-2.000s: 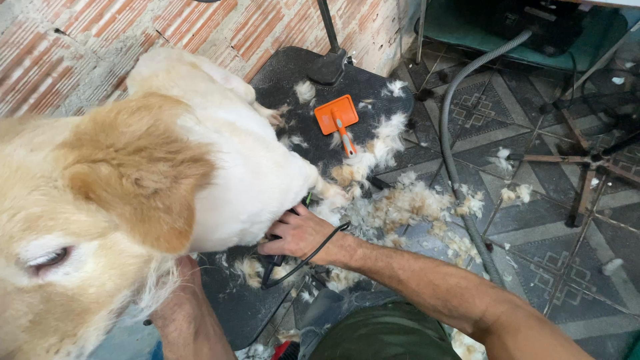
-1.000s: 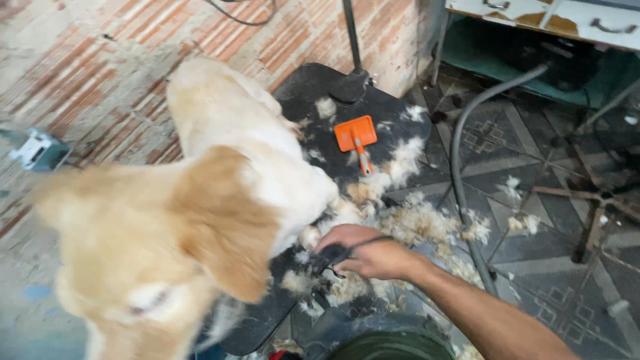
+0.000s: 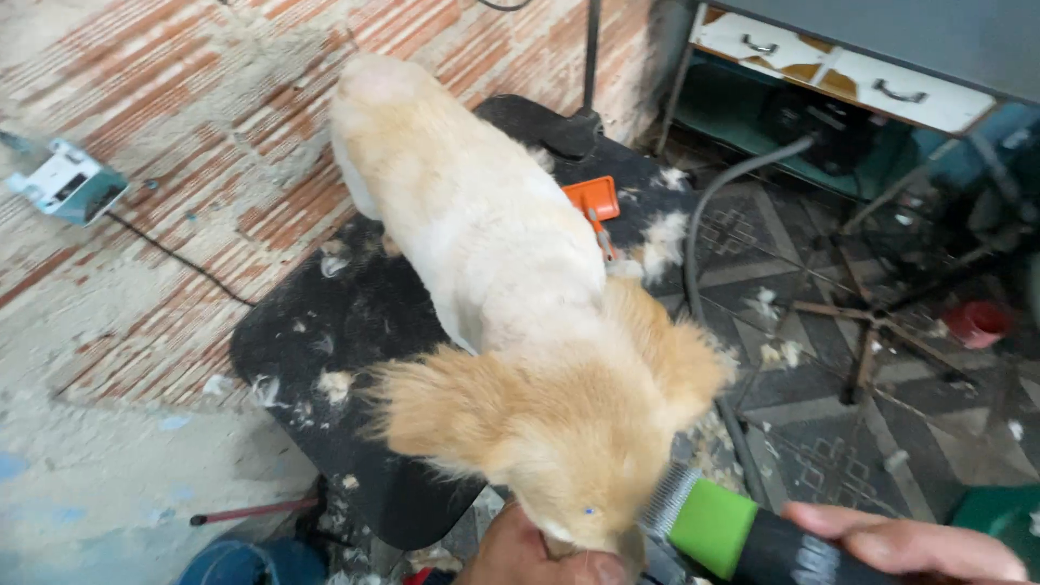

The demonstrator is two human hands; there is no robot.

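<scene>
A tan and cream dog with a short-clipped coat stands on a black grooming table, its head toward me. My left hand is closed around its muzzle from below. In my right hand, at the bottom right, is a black and green electric hair clipper, its metal blade beside the right side of the dog's head. An orange slicker brush lies on the table behind the dog, partly hidden by its body. Tufts of cut fur are scattered on the table.
A grey hose runs down the table's right side. Beyond it stand a metal stand base on the tiled floor and a desk with drawers. The brick wall with an outlet box is at left; a blue bucket sits below.
The dog's head has turned, and both ears now show. My right hand with the clipper has moved from the dog's lower front to beside its head. My left hand is now at the muzzle.
</scene>
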